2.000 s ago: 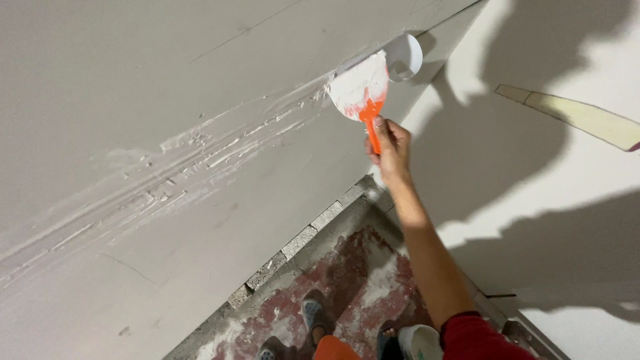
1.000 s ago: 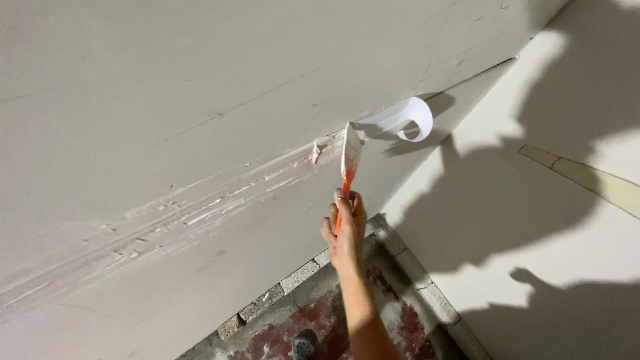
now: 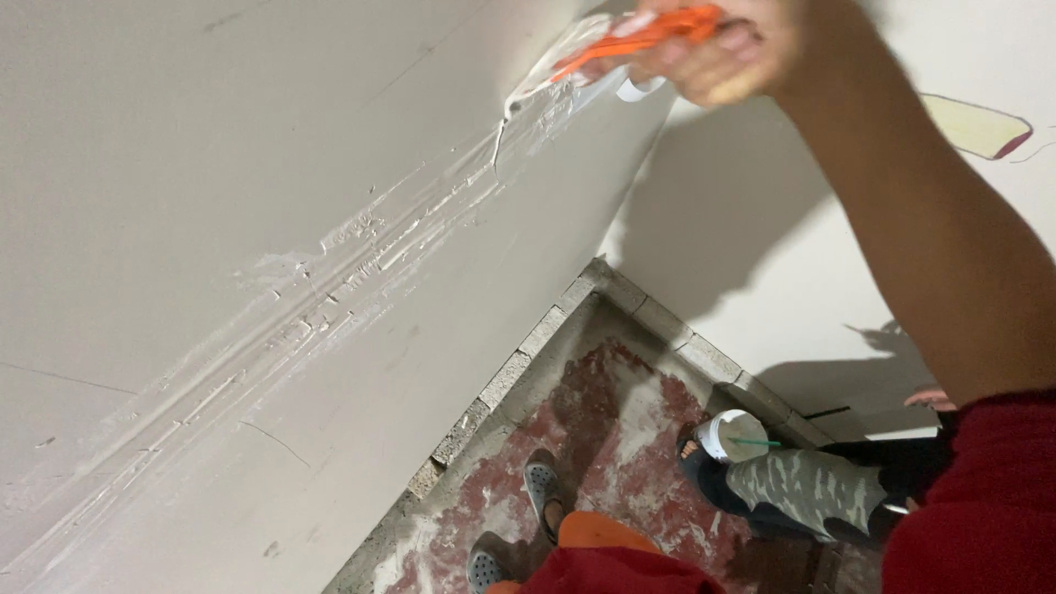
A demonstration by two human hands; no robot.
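My right hand (image 3: 718,54), blurred at the upper right, is shut on the orange handle of a putty knife (image 3: 643,35). The knife's blade carries white compound and lies against the wall panel at the upper end of a seam. Wet joint compound (image 3: 363,264) runs along that seam in a long diagonal band, with ridges and small lumps. White joint tape (image 3: 639,87) shows in part just below my hand, near the wall corner. My left hand is not in view.
Concrete blocks (image 3: 503,379) edge the foot of both walls above a stained red floor (image 3: 635,412). A person in camouflage trousers (image 3: 813,487) is at the lower right beside a white bucket (image 3: 734,435). A yellow drawn shape (image 3: 973,128) marks the right wall.
The putty knife, upright in my hand a second ago, is now tilted along the seam with its blade at the wall. The view has shifted, and the other person's legs and the bucket show more fully.
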